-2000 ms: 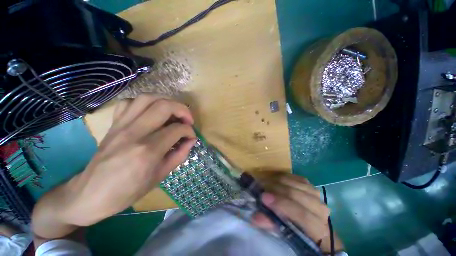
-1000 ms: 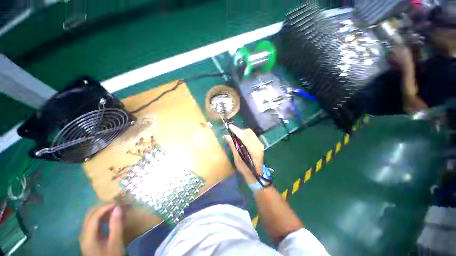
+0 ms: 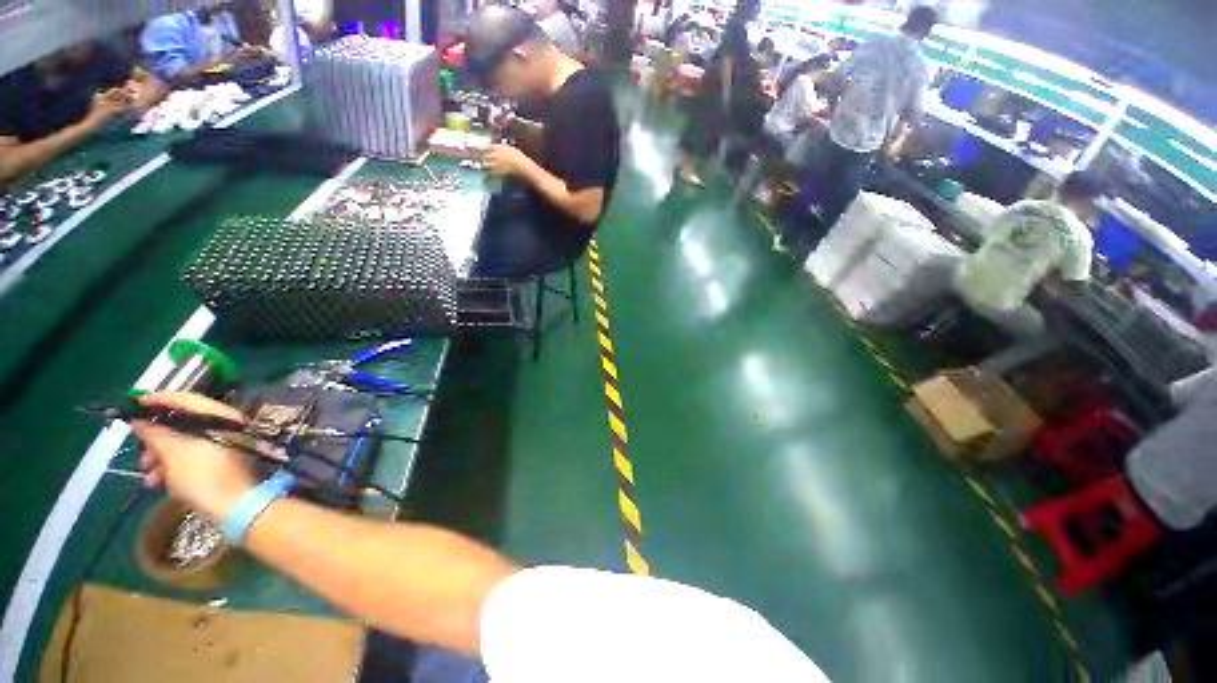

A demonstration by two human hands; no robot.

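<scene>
My right hand [image 3: 194,454], with a light blue band on its wrist, holds the black pen-like soldering iron [image 3: 200,424] at the left of the view. The iron's tip end points left, and its cord trails back to the right. The hand is above the bench near the dross pot [image 3: 158,544], a tan-brown bowl with shiny scrap partly under the hand. My left hand is out of the picture. The circuit board panel and the fan are not in view.
The cardboard mat [image 3: 200,643] is at the bottom left. A green solder wire spool [image 3: 200,360], blue-handled pliers [image 3: 380,363] and a black box [image 3: 350,434] lie beyond the pot. A dark studded stack [image 3: 327,274] stands behind them. A seated person [image 3: 574,134] works farther along; an aisle runs right.
The view has swung up and to the right, toward the aisle. The board panel, fan and my left hand have left the picture. The iron has moved from the pot's scrap to above the bench.
</scene>
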